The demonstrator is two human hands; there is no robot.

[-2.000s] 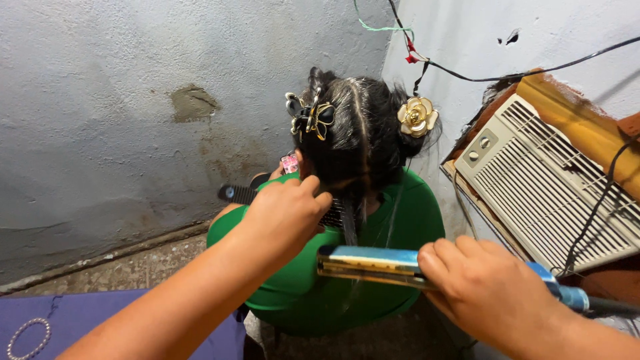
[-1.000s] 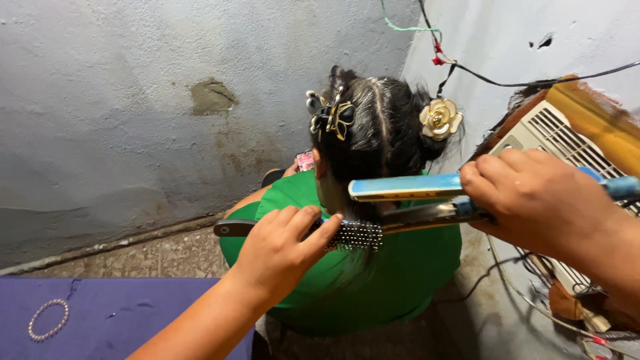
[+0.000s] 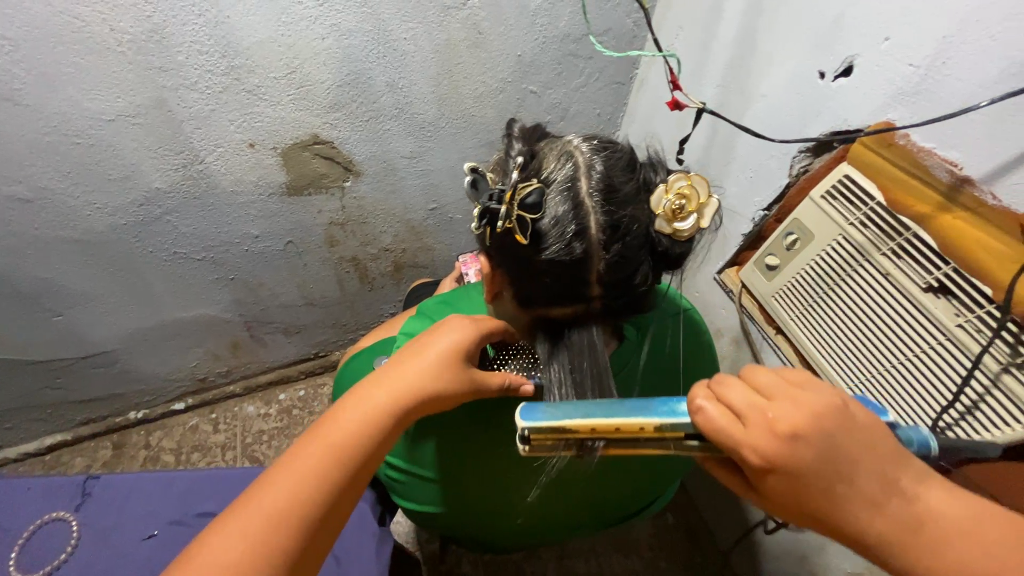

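A seated person in a green shirt faces away, dark hair parted down the back of the head. My right hand grips a blue hair straightener, its plates together around the lower part of a loose hair lock at the nape. Left of that lock, my left hand holds a hairbrush with its bristles showing; the handle is mostly hidden. A black and gold butterfly claw clip gathers hair on the left, and a gold flower hair ornament sits on the bun at right.
A window air conditioner is set in the right wall, with a black cable strung above. At lower left, a beaded bracelet lies on a purple surface. The seated person holds a phone near the left wall.
The straightener's plates, apart one second ago, are now together on the hair lock, lower down. The brush has turned and sits beside the lock.
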